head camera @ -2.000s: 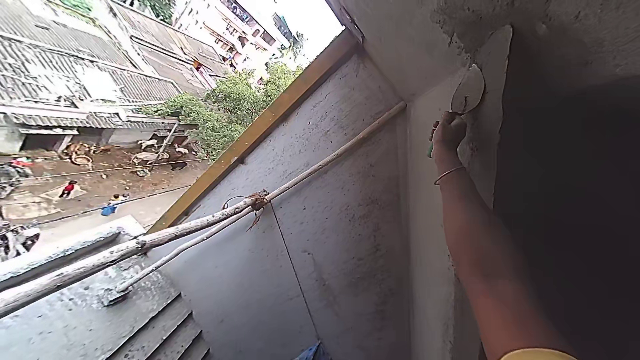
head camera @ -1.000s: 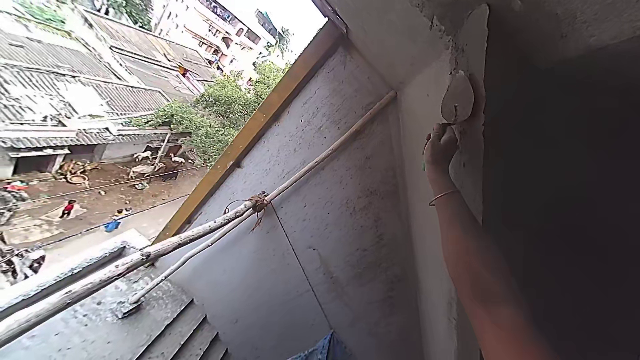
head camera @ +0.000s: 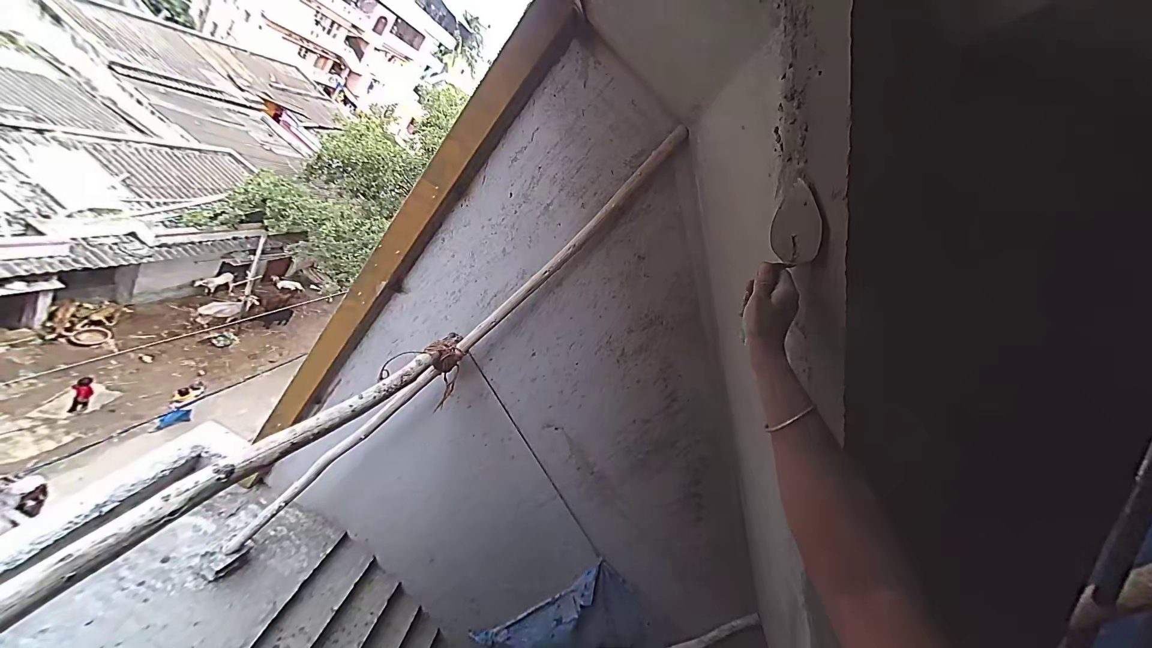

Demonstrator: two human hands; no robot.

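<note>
My right hand is closed on the handle of a pointed trowel, whose rounded metal blade lies against or very close to the pale plastered edge of the wall. The blade points up, and its handle is mostly hidden by my fingers. Above it, a rough, pitted strip of plaster runs up the wall. A thin bangle circles my wrist. My left hand is out of the picture.
A wooden pole, lashed with rope to another, crosses to the wall corner. Blue cloth hangs below it. Steps lie lower left. Beyond the yellow edge are a yard far below, people, animals and roofs. A dark opening is at right.
My right hand and the trowel have moved down along the wall edge. The view has shifted, and more of the blue cloth shows.
</note>
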